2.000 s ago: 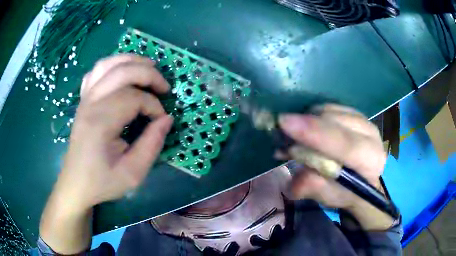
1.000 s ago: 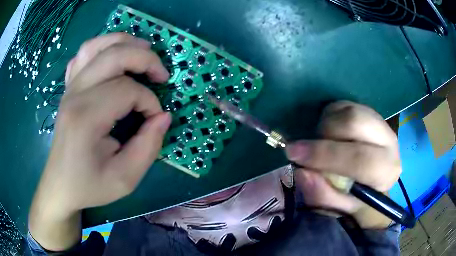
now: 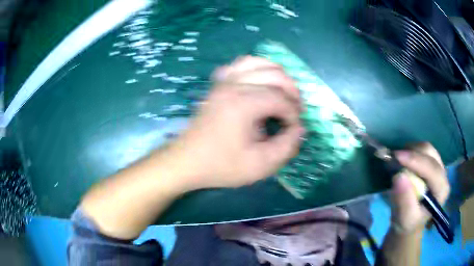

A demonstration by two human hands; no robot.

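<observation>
The green PCB panel (image 3: 327, 127) lies tilted on the dark green bench, blurred, with a bright glare on it. My left hand (image 3: 254, 122) is over the panel's left part, fingertips pinched together; what they hold is hidden or too blurred to tell. My right hand (image 3: 421, 182) holds the soldering iron (image 3: 436, 214) by its black handle with pale collar. The iron's tip is at the panel's right edge; contact cannot be told. White ends of lead wires (image 3: 143, 47) lie blurred on the bench, left of the panel.
The fan (image 3: 416, 44) with round wire guard stands at the upper right, a black cord running down beside it. A white strip (image 3: 62, 54) edges the bench at upper left. The bench's near edge curves before my body. Blue floor shows beyond it.
The whole view has shifted and blurred, so panel, wire ends and both hands appear further right. The iron's tip has gone from the panel's middle to its right edge.
</observation>
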